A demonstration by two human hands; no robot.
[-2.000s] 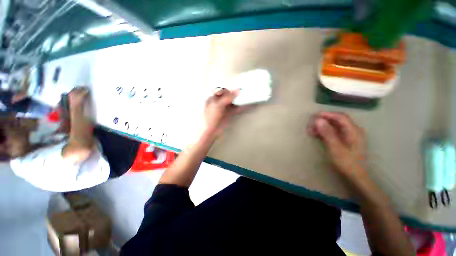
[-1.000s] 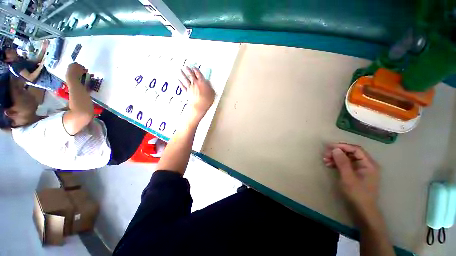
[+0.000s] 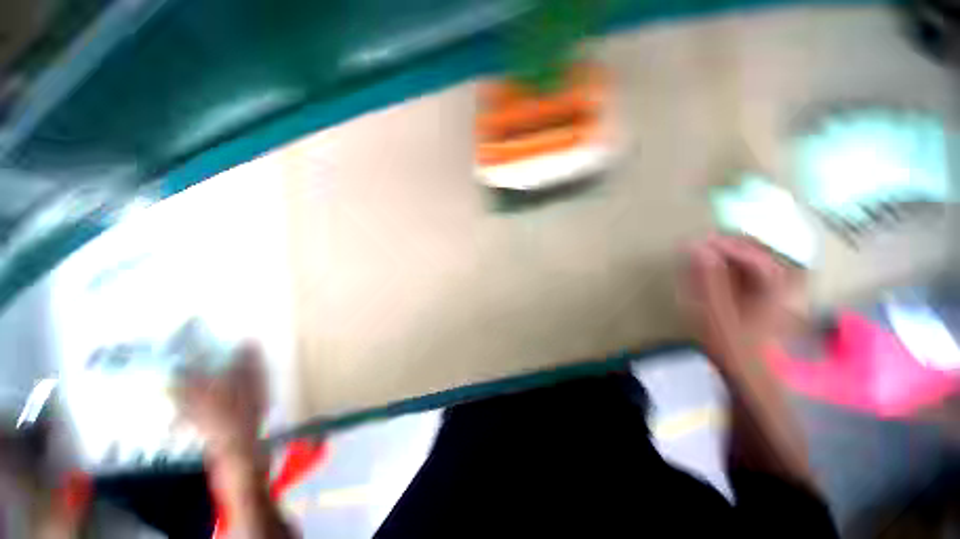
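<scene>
The picture is strongly blurred. My left hand (image 3: pixel 226 395) is low at the left, over the white surface with faint dark loop marks; whether it holds anything cannot be told. My right hand (image 3: pixel 742 279) is at the right, close to the near side of a mint-green piece or pair of pieces (image 3: pixel 772 219) on the bench. Contact between them is unclear, and the fingers look bent. The orange press fixture (image 3: pixel 542 118) stands at the back centre on its white pad (image 3: pixel 553 168), under the green press body (image 3: pixel 550 42); its slot is too blurred to read.
Several mint-green devices (image 3: pixel 874 163) lie side by side at the far right, dark loops toward me. The tan covering (image 3: pixel 421 263) runs between the white surface and the press. A pink item (image 3: pixel 868 368) is below the bench edge at right, and a red one (image 3: pixel 300 463) at left.
The view has swung right and tilted, bringing in the row of mint devices. My right hand has moved right, toward the mint pieces. My left hand remains over the white surface, now nearer its front edge.
</scene>
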